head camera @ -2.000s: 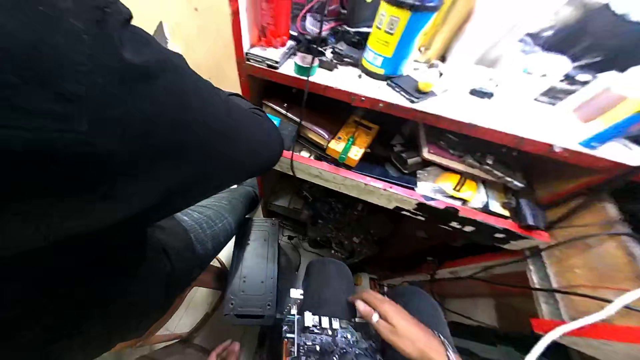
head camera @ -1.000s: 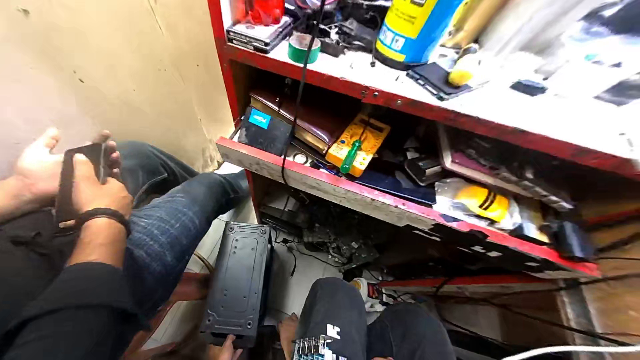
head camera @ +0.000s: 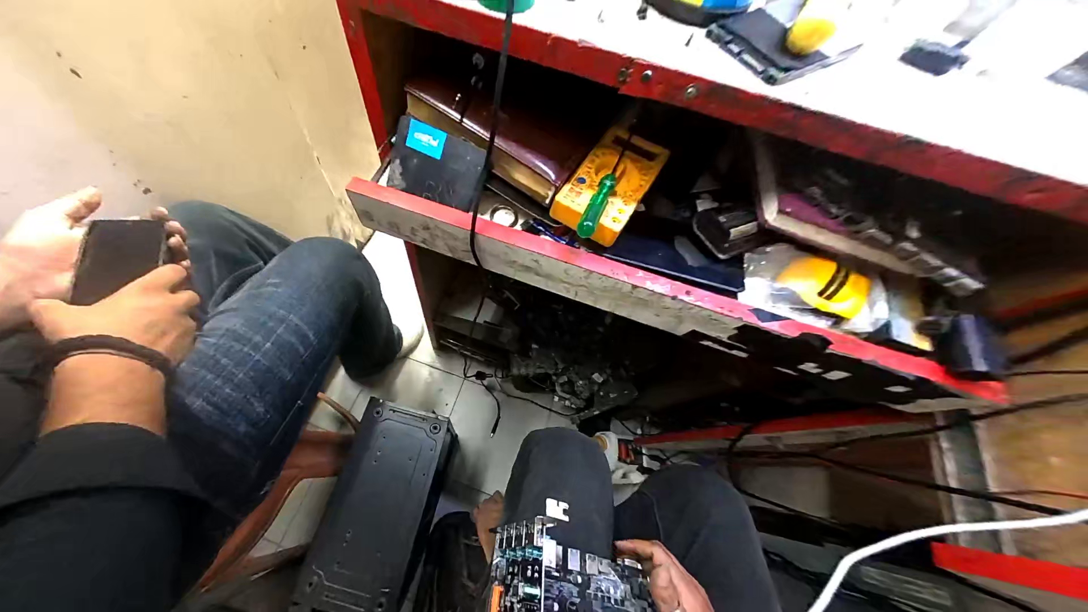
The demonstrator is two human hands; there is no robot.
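A computer motherboard (head camera: 574,578) lies across my lap at the bottom of the head view, its ports towards my knees. My right hand (head camera: 667,578) grips the board's right edge, thumb and fingers around it. My left hand (head camera: 487,520) is at the board's upper left, beside my knee; only part of it shows, and the board's edge hides its fingers. Left of my legs a black computer case (head camera: 378,510) stands on the tiled floor.
A seated person at left holds a dark phone (head camera: 119,255). Ahead, an open drawer (head camera: 680,297) holds a yellow multimeter (head camera: 608,187), a green-handled screwdriver (head camera: 597,206) and a wrapped yellow item (head camera: 823,285). Black cables and a white cable (head camera: 943,531) hang at right.
The other person's arm no longer covers the upper left; that person's hands hold a phone. My left hand has moved from beside the case to the motherboard. The view has shifted.
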